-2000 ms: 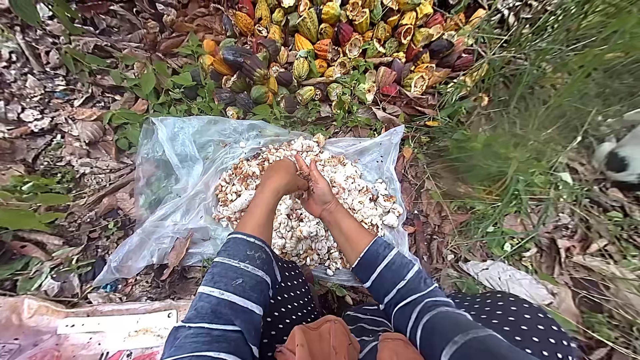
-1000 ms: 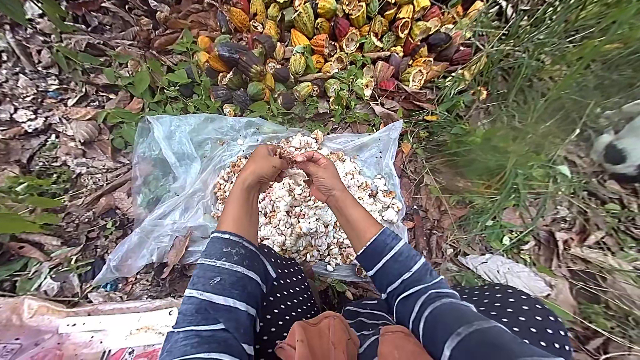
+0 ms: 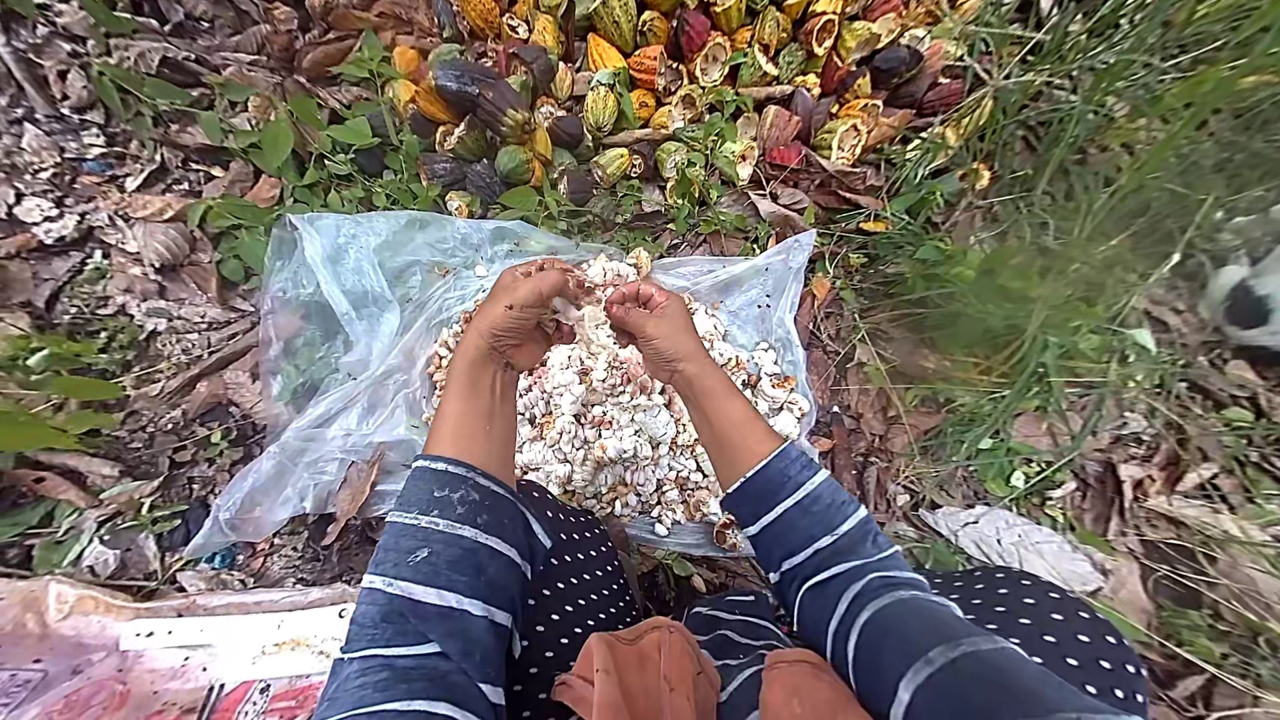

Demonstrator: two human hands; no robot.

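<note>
White, pulp-covered cacao beans (image 3: 610, 430) lie heaped on a clear plastic sheet (image 3: 340, 300). Over the upper part of the heap my left hand (image 3: 525, 310) has its fingers curled around a small whitish piece, likely pulp or beans. Close beside it on the right, my right hand (image 3: 650, 325) pinches with thumb and forefinger at pale matter between the two hands. What exactly sits in the right fingertips is too small to tell. A brown-edged piece (image 3: 638, 262) rests at the heap's top edge, just beyond the hands.
Opened and whole cacao pods (image 3: 620, 90) are piled beyond the sheet. A printed plastic sack (image 3: 200, 640) lies at the lower left. Grass (image 3: 1050, 250) and dry leaves border the right side, where a black-and-white animal (image 3: 1245, 300) is partly visible. Leafy plants (image 3: 275, 145) grow at the upper left.
Two seconds ago my hands were together over the heap; one second ago they were slightly apart at its upper edge, and they remain about there now.
</note>
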